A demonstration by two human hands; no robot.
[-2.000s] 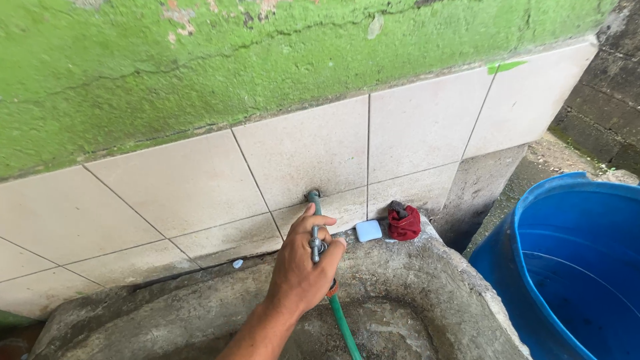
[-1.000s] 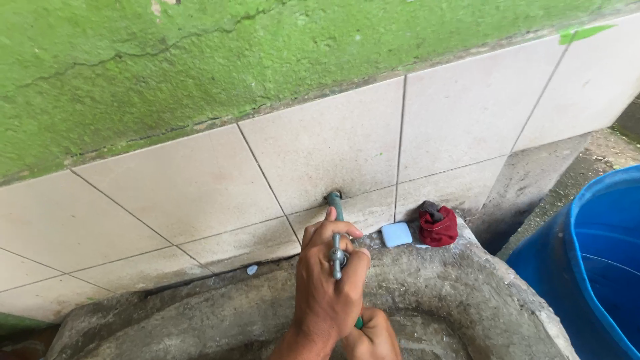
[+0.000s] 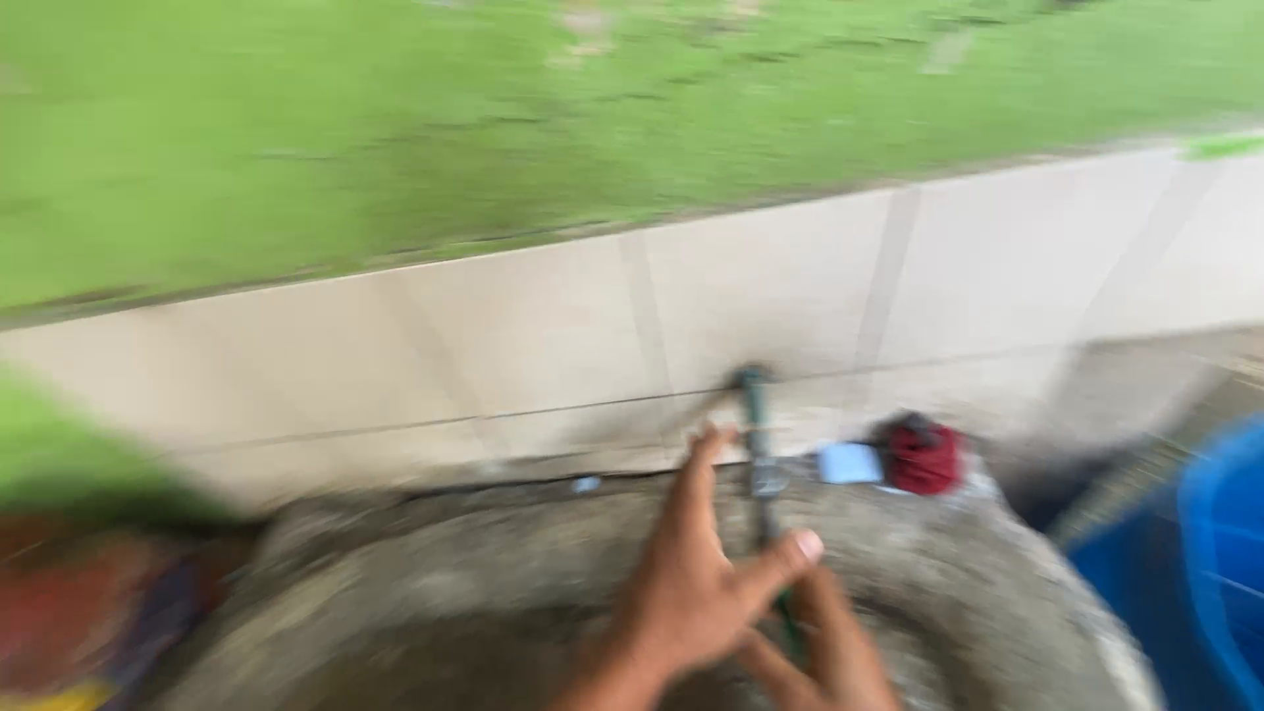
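My left hand [image 3: 691, 568] is just left of the metal faucet [image 3: 762, 474], its fingers and thumb apart and nothing held in it. The faucet sits on a pipe [image 3: 752, 395] that comes out of the tiled wall. Below it runs a green hose [image 3: 792, 622]. My right hand [image 3: 839, 642], lower and partly behind my left thumb, has the hose between its thumb and fingers; blur hides the exact grip. A light blue block, perhaps soap, [image 3: 849, 463] lies right of the faucet, beside a dark red cloth bundle [image 3: 922, 456].
A rough concrete basin [image 3: 415, 553] lies under the hands, against white wall tiles [image 3: 533, 346]. Beyond its right side stands a blue plastic barrel [image 3: 1200, 533]. A small pale blue piece [image 3: 587, 484] rests on the back ledge. Blurred coloured things are at the lower left.
My left hand has let go of the faucet and spread its fingers to the left of it. My right hand, out of view two seconds ago, is at the hose. The view has swung left.
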